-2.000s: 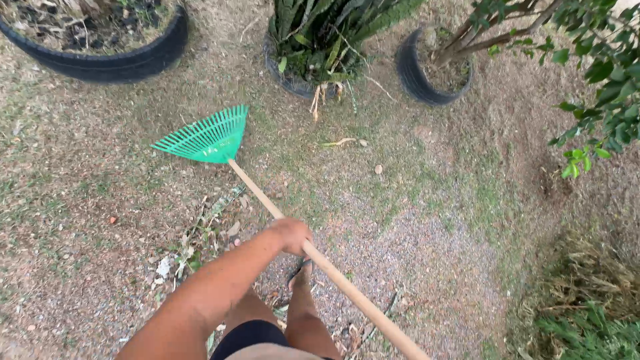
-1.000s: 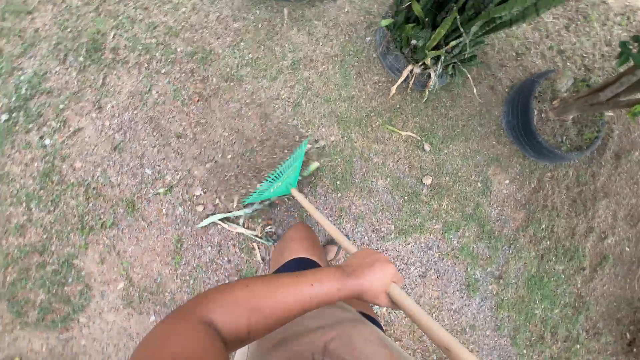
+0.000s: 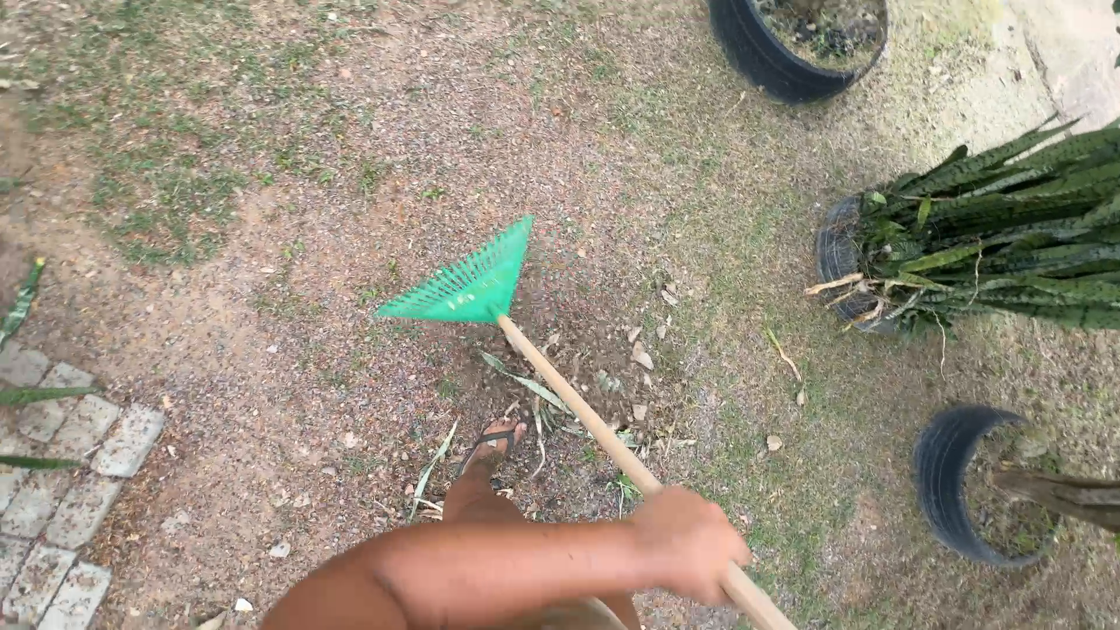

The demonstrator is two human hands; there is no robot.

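Observation:
My left hand (image 3: pixel 687 544) is closed around the wooden handle (image 3: pixel 604 430) of a green plastic leaf rake. The fan-shaped rake head (image 3: pixel 472 284) is up and left of the hand, at or just above the ground, its tines pointing to the upper left. Between the head and my sandalled foot (image 3: pixel 496 437) lies a loose heap of dry leaves (image 3: pixel 641 354) and long leaf strips (image 3: pixel 527 381), partly crossed by the handle. The handle runs out of the frame at the bottom right. My right hand is not visible.
Snake plants (image 3: pixel 1006 241) grow in a black tyre planter at the right. Another tyre planter (image 3: pixel 949 486) holds a trunk below them, and a third (image 3: pixel 779 66) is at the top. Paving blocks (image 3: pixel 83 503) lie at the lower left. Patchy grass and gravelly soil surround the rake.
The rake head has moved from beside the leaf strips to bare soil beyond them. My left hand keeps its hold on the handle. The view has shifted and turned strongly.

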